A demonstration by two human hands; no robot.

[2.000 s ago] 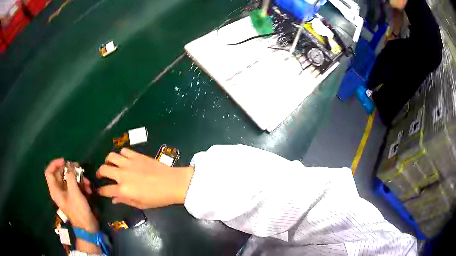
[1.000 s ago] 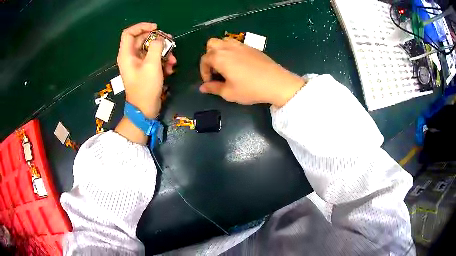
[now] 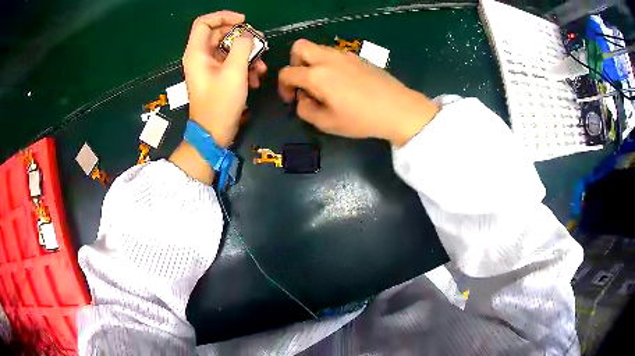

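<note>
My left hand (image 3: 217, 76), with a blue wrist strap (image 3: 209, 149), holds a small rounded watch housing (image 3: 244, 43) with its gold and white inside showing and the thumb on it. My right hand (image 3: 341, 90) is to its right, apart from it, fingers curled; a small dark sliver shows below the fingertips, too blurred to name. A display module (image 3: 301, 158) lies glossy black face up below the hands, its orange flex cable (image 3: 267, 157) pointing left. A white-backed display module (image 3: 374, 53) lies behind my right hand.
Several display modules (image 3: 154, 131) lie left of my left wrist on the green bench (image 3: 278, 236). A red parts tray (image 3: 42, 271) is at far left with modules on it. A white perforated board (image 3: 539, 90) and a control box (image 3: 594, 122) stand at right. A thin strap cord (image 3: 261, 268) crosses the bench.
The view has swung left and down from the earliest frame, bringing the red tray into sight. The left hand keeps holding the housing; the right hand stays close by with its fingers curled.
</note>
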